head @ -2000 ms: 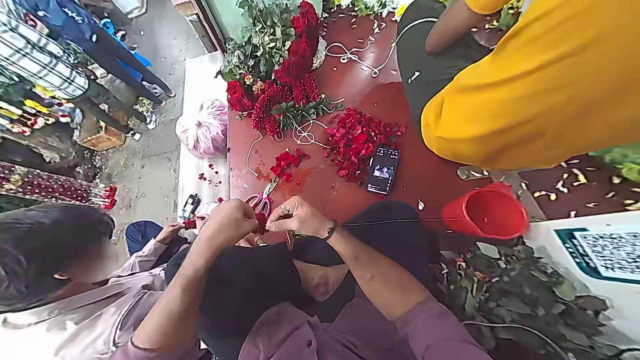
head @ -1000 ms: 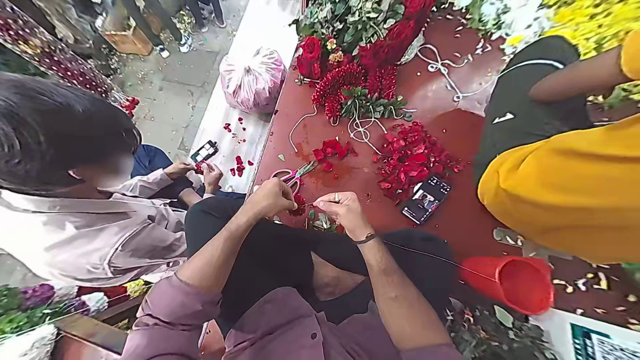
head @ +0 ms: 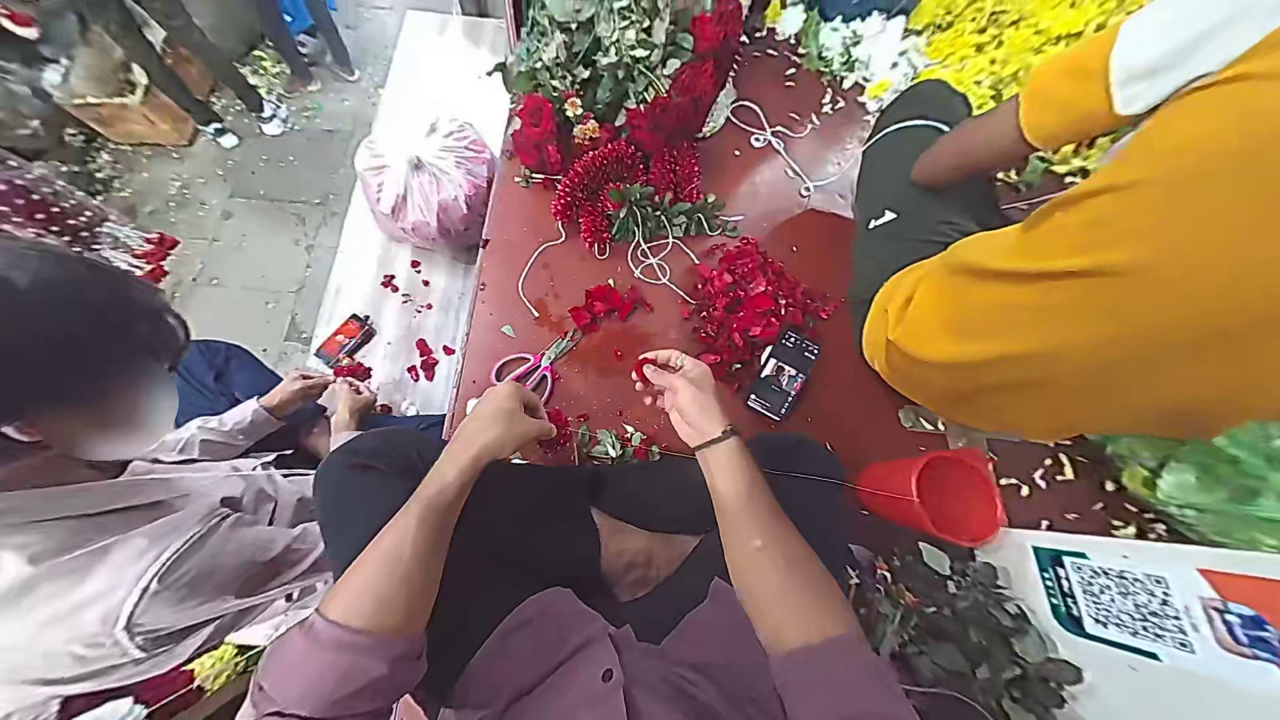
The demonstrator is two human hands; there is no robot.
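My left hand (head: 503, 422) is closed in a pinch at the end of a short string of red petals (head: 562, 432), over my lap. A thin thread (head: 800, 474) runs from there to the right, below my right hand and on to a red plastic cup (head: 932, 497). Between the thumb and fingers of my right hand (head: 683, 393) is a red petal (head: 645, 369). Pink-handled scissors (head: 537, 368) lie just beyond my left hand. Loose red petals (head: 745, 300) form a pile beyond my right hand, with a phone (head: 783, 374) beside it.
Red flower garlands (head: 610, 190) and white cord (head: 655, 262) lie farther back on the red surface (head: 500, 290). A person in a yellow shirt (head: 1090, 320) sits at the right, another person (head: 150, 540) at the left. A plastic bag of petals (head: 428, 185) stands on the white ledge.
My hands, close together two seconds ago, are now farther apart. My right hand has lifted off the thread and holds a petal. The view has shifted.
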